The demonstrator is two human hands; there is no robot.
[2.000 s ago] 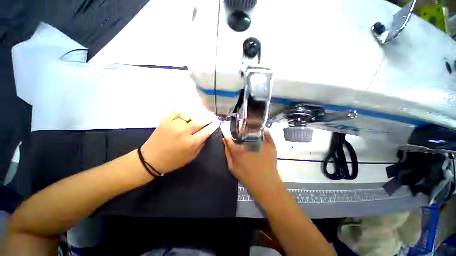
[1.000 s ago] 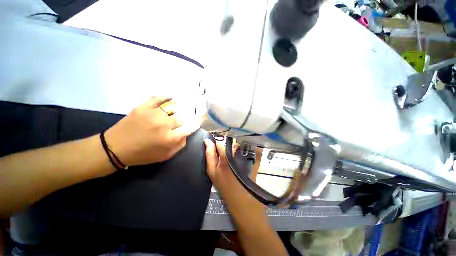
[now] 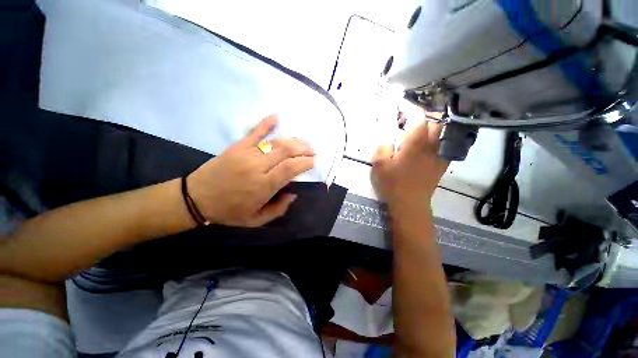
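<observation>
The white-faced front facing (image 3: pixel 175 84) lies on the dark jacket front panel (image 3: pixel 308 206), its rounded end left of the needle area. My left hand (image 3: pixel 255 175), with a ring and a dark wrist band, rests on the facing near that end, fingers apart. My right hand (image 3: pixel 413 161) is off the cloth, under the head of the sewing machine (image 3: pixel 483 56). Its fingertips are beside the needle area; glare and machine parts partly hide them, so I cannot tell if they hold anything.
Black-handled shears (image 3: pixel 500 199) lie right of my right hand. Dark cloth scraps (image 3: pixel 577 241) are at the table's right end. The ruler-marked grey edge (image 3: pixel 476 241) runs along the front. A cream cloth bundle (image 3: pixel 497 304) and blue crate parts are below.
The cloth is now clear of the needle area, to its left. My left hand has flattened onto the facing. My right hand has moved off the cloth to the needle area. The view has shifted.
</observation>
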